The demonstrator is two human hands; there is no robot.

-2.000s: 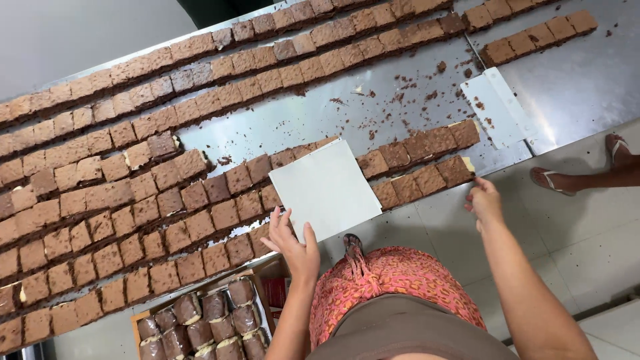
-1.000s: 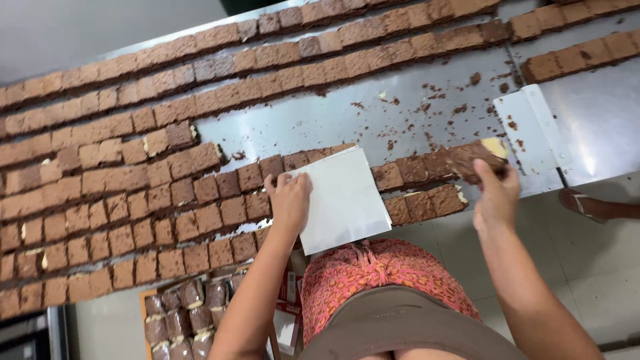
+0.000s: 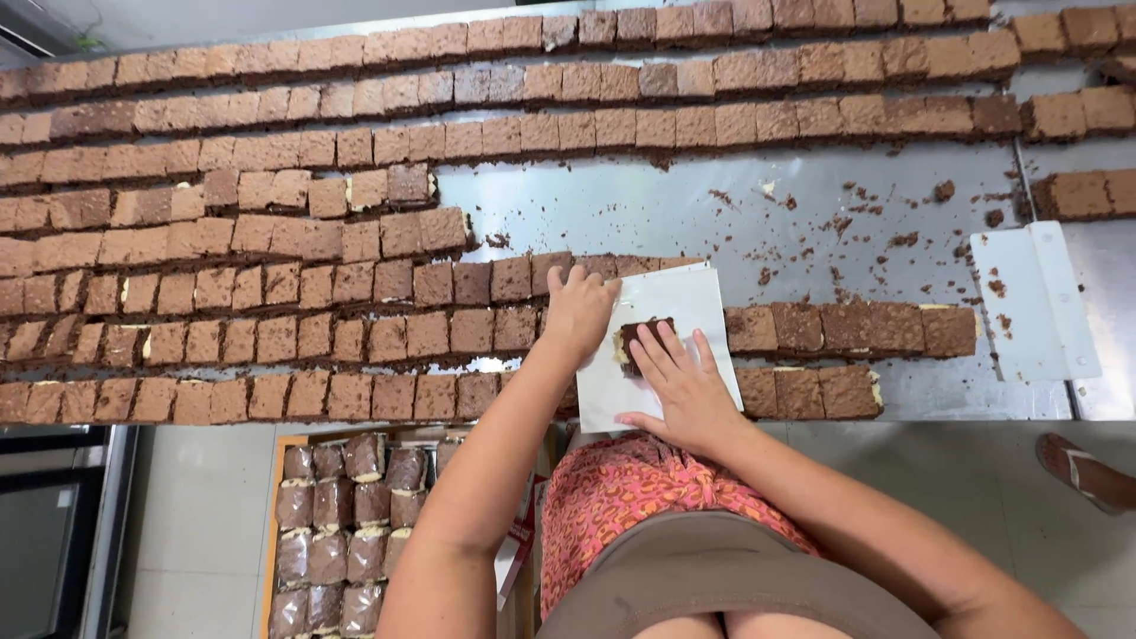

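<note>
A stack of whitish square sheets [image 3: 657,399] lies across the front rows of brown cake squares [image 3: 471,330]. On the sheets rests one cake square with a pale filling [image 3: 632,342]. My right hand [image 3: 688,386] lies on that square, its fingers spread and covering part of it. At the upper left edge of the sheets is my left hand [image 3: 581,306], fingers bent; whether it pinches a sheet is unclear. Long rows of the squares run along the metal table on both sides of the stack.
A white plastic scraper [image 3: 1034,302] lies at the right, with crumbs [image 3: 839,226] scattered beside it. Below the table edge stands a wooden tray [image 3: 277,532] of wrapped cake pieces [image 3: 365,555]. Another person's sandalled foot [image 3: 1087,475] shows at the lower right.
My right hand has carried a cake square from the right end of a front row onto the sheets. My left hand has stayed by the sheets. The view has shifted.
</note>
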